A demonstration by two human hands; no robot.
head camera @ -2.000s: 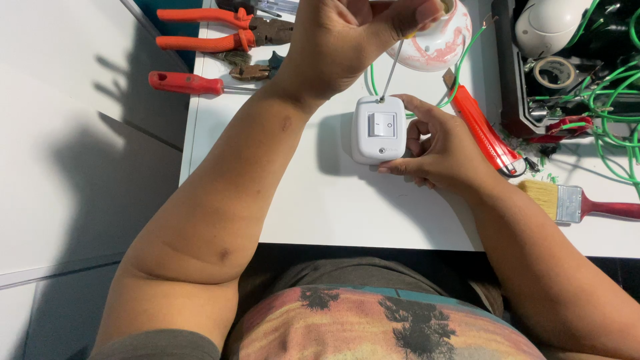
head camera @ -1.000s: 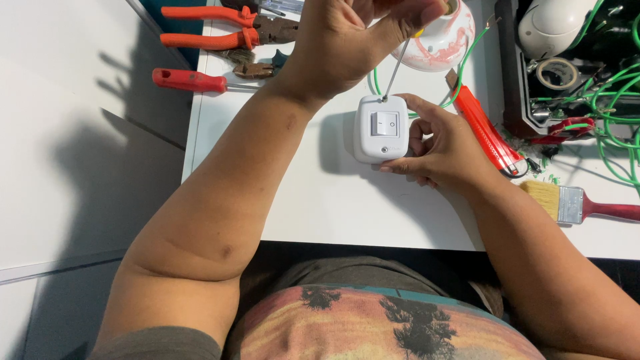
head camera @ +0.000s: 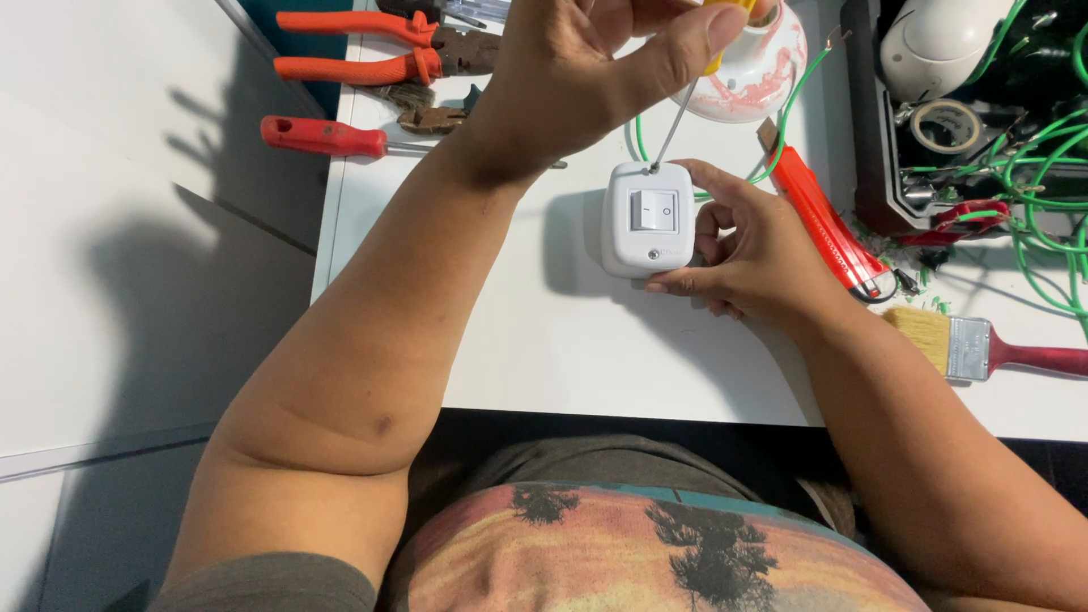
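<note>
A white surface-mounted rocker switch (head camera: 653, 212) stands on the white table, its rocker facing up and a screw showing near its lower edge. My right hand (head camera: 748, 238) grips the switch housing from the right, thumb at the lower edge and forefinger at the upper corner. My left hand (head camera: 620, 68) holds the yellow handle of a screwdriver (head camera: 678, 123) above it, partly cut off by the frame's top. The screwdriver's slanted shaft meets the screw hole at the switch's top edge. Green wire (head camera: 790, 123) runs behind the switch and beside a white lamp holder (head camera: 748, 76).
Orange-handled pliers (head camera: 365, 64), worn pliers (head camera: 433, 119) and a red screwdriver (head camera: 327, 136) lie left. Right of my right hand are a red utility knife (head camera: 824, 221), a paintbrush (head camera: 960, 340) and wire scraps. An open toolbox (head camera: 867, 110) holds tape (head camera: 945, 126) and green wires.
</note>
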